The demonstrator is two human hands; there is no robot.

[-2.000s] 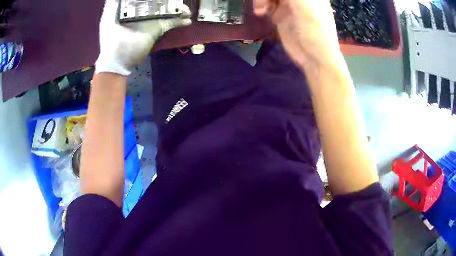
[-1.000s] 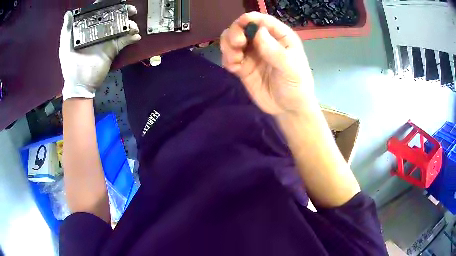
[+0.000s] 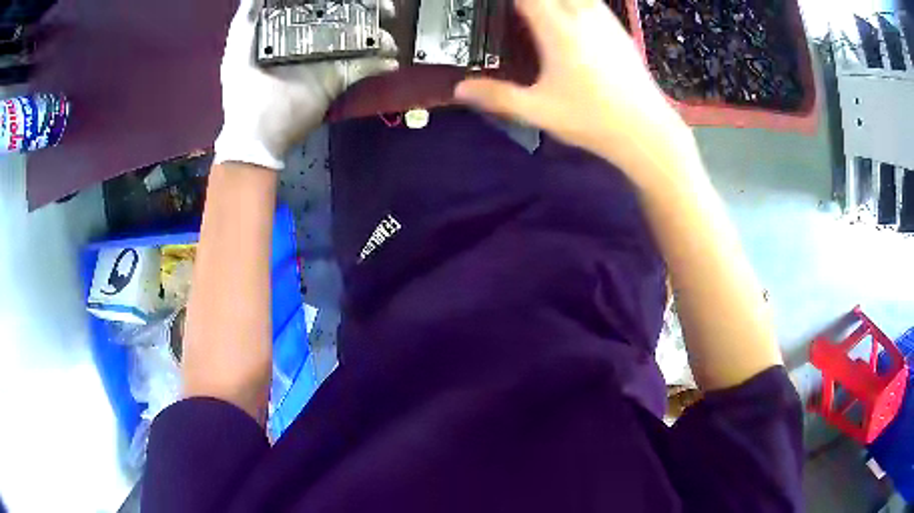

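Observation:
My left hand [image 3: 274,95], in a white glove, holds a palm-sized grey steel fixture half [image 3: 319,30] with its grooved face up, near the top edge. My bare right hand [image 3: 576,75] is beside the second fixture half [image 3: 457,34], which lies on the dark red-brown board [image 3: 140,90]. Its thumb is apart from the fingers, the fingers reach the picture's top edge, and no part shows in it. The reddish tray [image 3: 737,118] of small black pieces [image 3: 722,50] is right of that hand.
A spray can [image 3: 33,122] stands at the board's left. Below left is a blue bin [image 3: 286,263] with a white box [image 3: 122,284] and plastic bags. A red stool [image 3: 860,376] is at the lower right, beside blue bins. My lap is below the board's edge.
The small black piece pinched in my right hand a second ago no longer shows. That hand has moved up towards the board and its thumb has spread. The left hand still holds the fixture half.

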